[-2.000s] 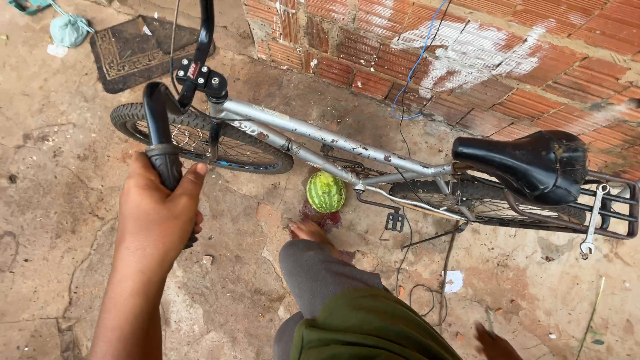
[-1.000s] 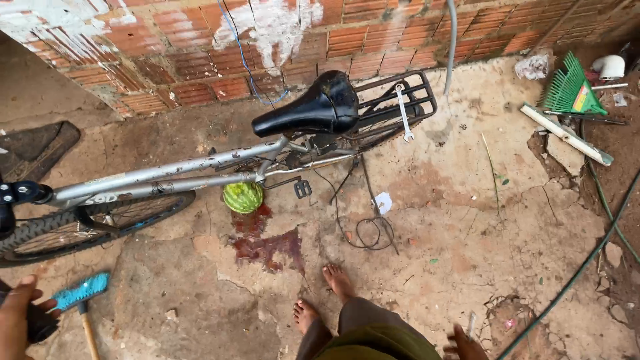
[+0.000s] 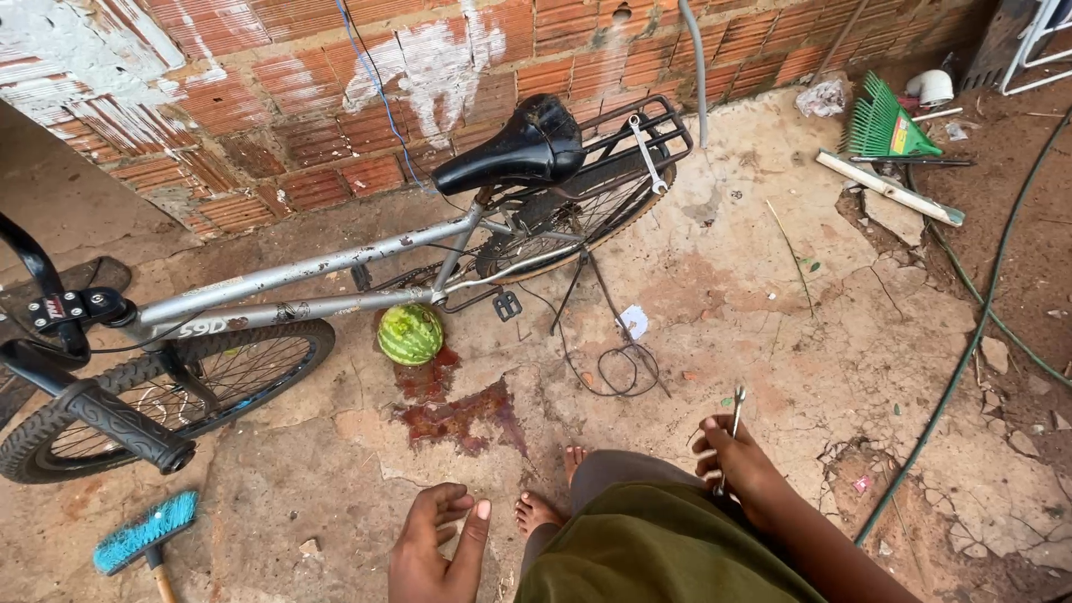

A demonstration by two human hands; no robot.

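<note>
A silver bicycle [image 3: 310,272] stands beside the brick wall, its black saddle [image 3: 511,149] toward the wall and its front wheel at the left. One combination wrench [image 3: 646,155] lies across the black rear rack [image 3: 680,134]. My right hand [image 3: 737,461] grips another metal wrench [image 3: 738,408], held upright at the right of my legs. My left hand [image 3: 440,540] is empty, fingers apart and slightly curled, over the floor left of my feet. The rubber handlebar grip [image 3: 126,423] is well to its left. A watermelon [image 3: 409,334] rests on the floor by the pedal [image 3: 507,305].
Reddish liquid [image 3: 461,419] is spread below the watermelon. A blue broom [image 3: 146,532] lies lower left. A thin looped cable [image 3: 620,377] is on the cracked floor. At the right are a green rake [image 3: 892,121], a white-edged bar [image 3: 889,188] and a long hose [image 3: 963,368].
My left hand, on the handlebar grip two seconds ago, has let go and is now in front of me. My right hand has come up into fuller view. The view has swung right.
</note>
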